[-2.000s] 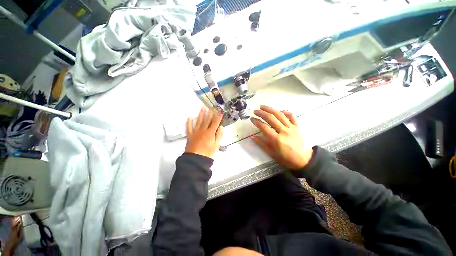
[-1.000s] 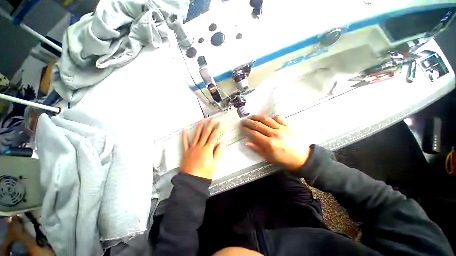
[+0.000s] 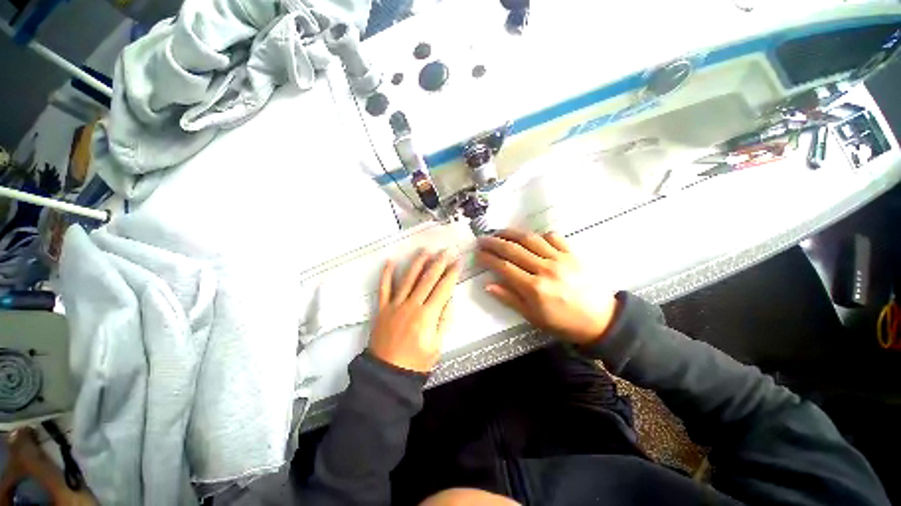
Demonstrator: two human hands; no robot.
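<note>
A long pale fabric strip (image 3: 348, 269) lies on the white machine table and runs to the presser foot and needle (image 3: 472, 210). My left hand (image 3: 415, 304) lies flat on the fabric, fingers slightly spread, left of and below the presser foot. My right hand (image 3: 545, 282) rests just right of and below the presser foot, fingers slightly bent on the fabric. Neither hand grips anything that I can see. The white sewing machine head (image 3: 593, 59) with a blue stripe stands behind my hands. The fabric blends into the table, so its edges are partly unclear.
Pale grey garment pieces (image 3: 148, 336) hang over the left end of the table, with a crumpled heap (image 3: 212, 89) behind. Small red and black tools (image 3: 756, 153) lie at the bed's right end. A grey box with a round vent (image 3: 30, 371) and part of another person's hand are at far left.
The pale strip now shows stretched left of the presser foot. Since a second ago my left hand has moved slightly right, closer to my right hand, which has barely moved.
</note>
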